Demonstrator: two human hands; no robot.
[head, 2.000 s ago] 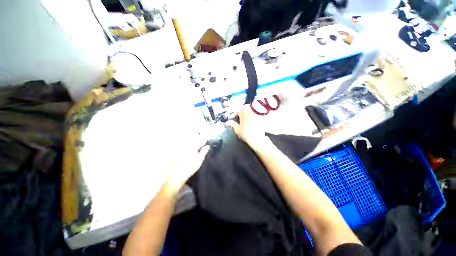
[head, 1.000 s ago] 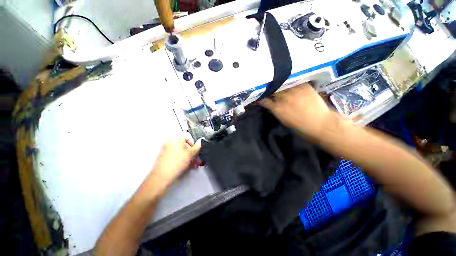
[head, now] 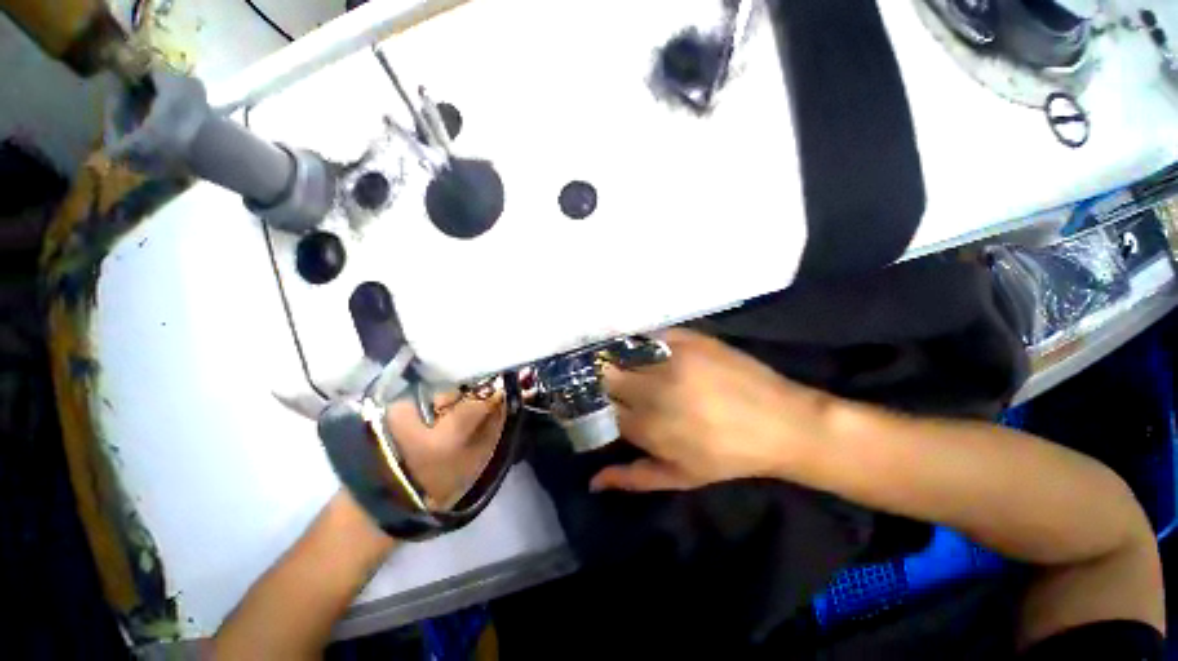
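The black garment (head: 723, 542) lies under my right hand, hangs over the table's front edge and extends right along the machine. My right hand (head: 711, 413) holds the cloth just right of the needle area (head: 562, 381), its thumb lower than its fingers. A short pale cylinder (head: 594, 429) sits between thumb and fingers. My left hand (head: 446, 446) is left of the needle, seen through a black curved loop (head: 355, 452); its fingertips are partly hidden by metal parts, so its grip is unclear. The white sewing machine head (head: 646, 245) fills the middle.
A wide black strap (head: 853, 142) drapes over the machine head. A grey upright tube (head: 239, 162) stands at upper left. The white table (head: 168, 349) has a worn, taped left edge (head: 97, 491). A clear packet (head: 1066, 284) lies at right. A blue crate (head: 904, 575) is below.
The view has come much closer to the machine. My right hand has moved left to beside the needle area. My left hand has moved in behind the black loop.
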